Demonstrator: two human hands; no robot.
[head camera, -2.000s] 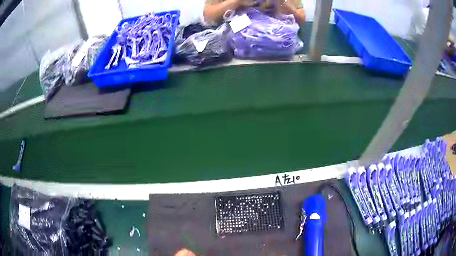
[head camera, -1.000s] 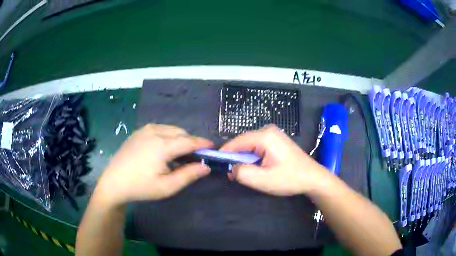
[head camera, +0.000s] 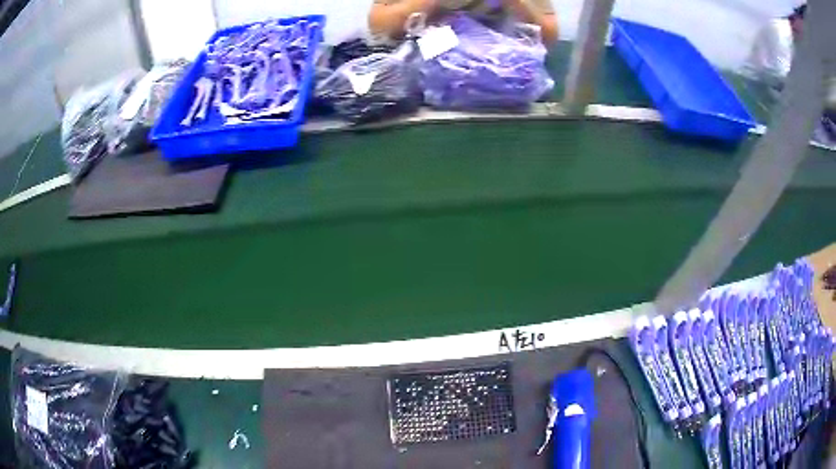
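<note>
Neither of my hands is in the picture. The dark grey work mat lies at the bottom centre, cut off by the lower edge. The black screw tray lies on it, with tiny silver specks in its grid of holes. The blue electric screwdriver lies on the mat to the right of the tray, its lower end cut off by the edge; its black cord curves around its right side. Purple-and-white housings stand in rows at the right.
A clear bag of black parts and a pile of black end pieces lie left. Beyond the green belt are a full blue bin, another blue bin, bagged purple parts and another person's arms. A post slants at right.
One second ago both my hands held a purple housing over the mat; now hands and housing are out of the picture. The view has tilted up, showing the far side of the belt.
</note>
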